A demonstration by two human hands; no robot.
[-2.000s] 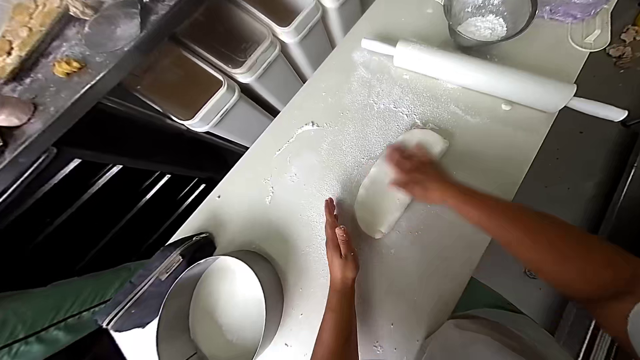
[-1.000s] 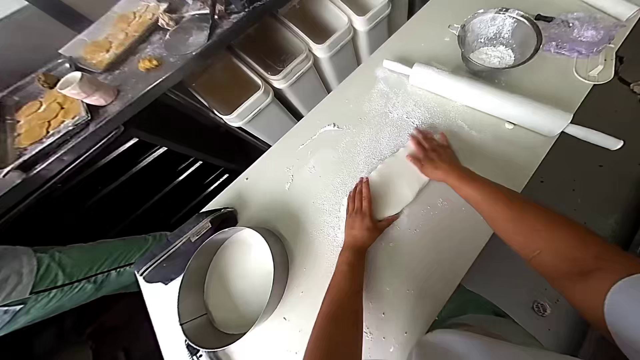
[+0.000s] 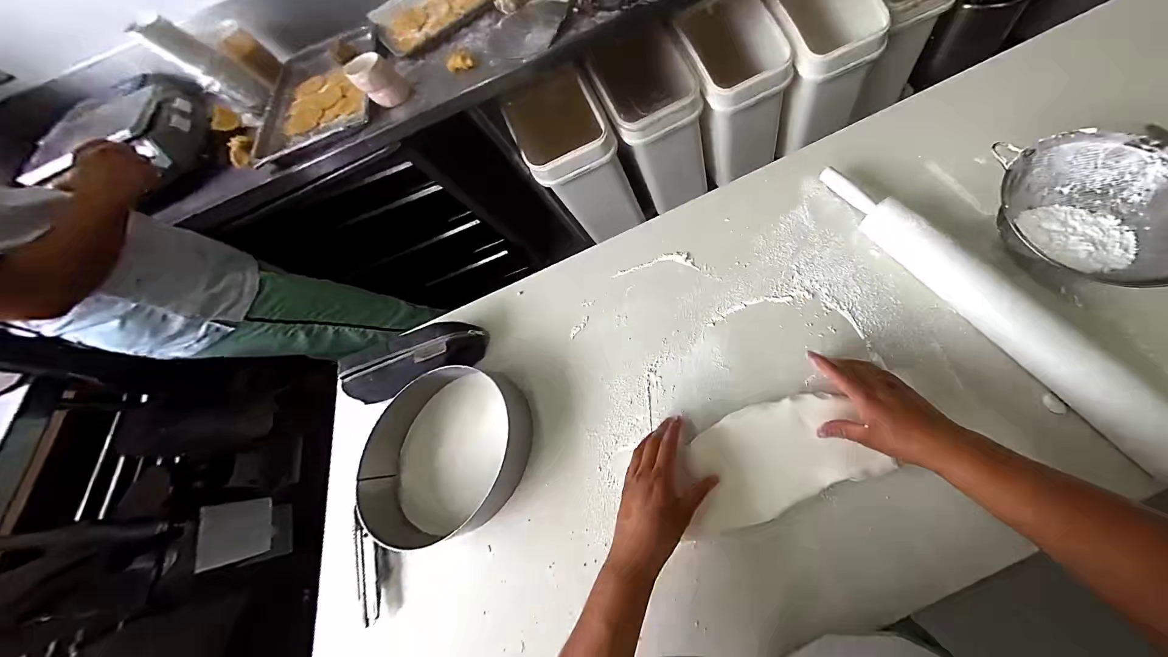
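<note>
A flattened oval of white dough [image 3: 776, 461] lies on the floured worktop. At its left end is my left hand [image 3: 657, 488], fingers extended and thumb at the dough's edge. My right hand [image 3: 881, 411] is at the right end, fingers spread and thumb over the dough; whether it presses down is unclear. Neither hand grasps anything. A white rolling pin [image 3: 1013, 319] rests diagonally to the right, beyond my right hand. Loose flour [image 3: 803, 265] is scattered behind the dough.
A metal ring [image 3: 520, 447] surrounds a white disc at the left, beside a dark case [image 3: 415, 360]. A metal sieve [image 3: 1008, 205] with white powder sits at the far right. White bins [image 3: 675, 160] stand beyond the worktop. A co-worker [image 3: 182, 274] is at another counter with trays [image 3: 319, 100].
The dough lies at a different angle than two seconds ago, and both hands are now at its ends. The view has swung left, bringing the co-worker's arm and torso into sight.
</note>
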